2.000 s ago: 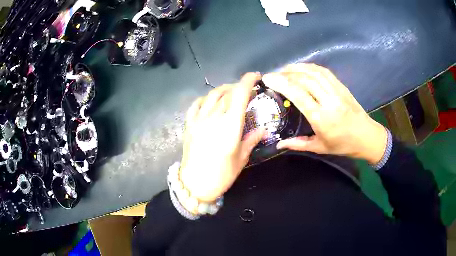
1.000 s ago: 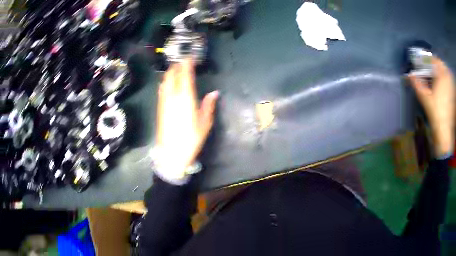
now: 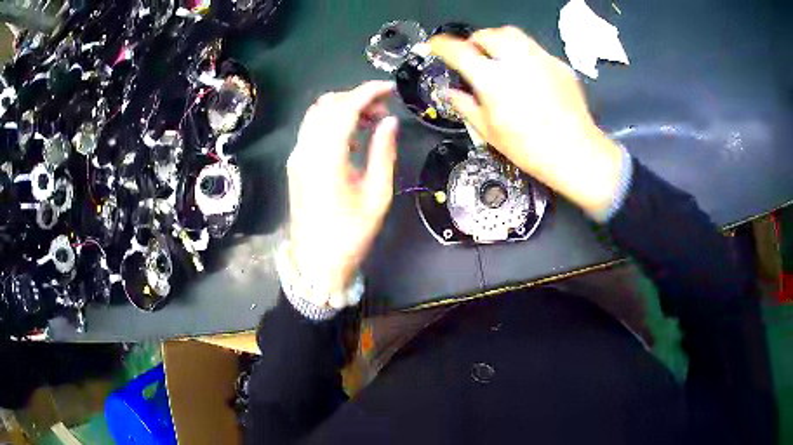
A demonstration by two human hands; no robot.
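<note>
A black camera housing [image 3: 437, 229] with a pale lens board [image 3: 494, 195] and a yellow dot lies on the bench in front of me. Behind it is a second housing [image 3: 416, 98] with a yellow dot. A pale lens ring [image 3: 396, 43] lies beside that one. My right hand [image 3: 530, 113] is over the second housing with its fingertips on it; it partly hides the housing. My left hand [image 3: 343, 178] is left of both housings, fingers curled apart, with nothing seen in it.
Many unfinished units [image 3: 104, 174] crowd the left of the dark bench [image 3: 696, 165]. A white scrap [image 3: 591, 39] lies at the back right. A cardboard box [image 3: 200, 391] and a blue stool [image 3: 143, 413] are below the front edge.
The unit first between my hands was gone to the far right with my right hand. Now my right hand is back at the middle, and two housings lie near the middle front.
</note>
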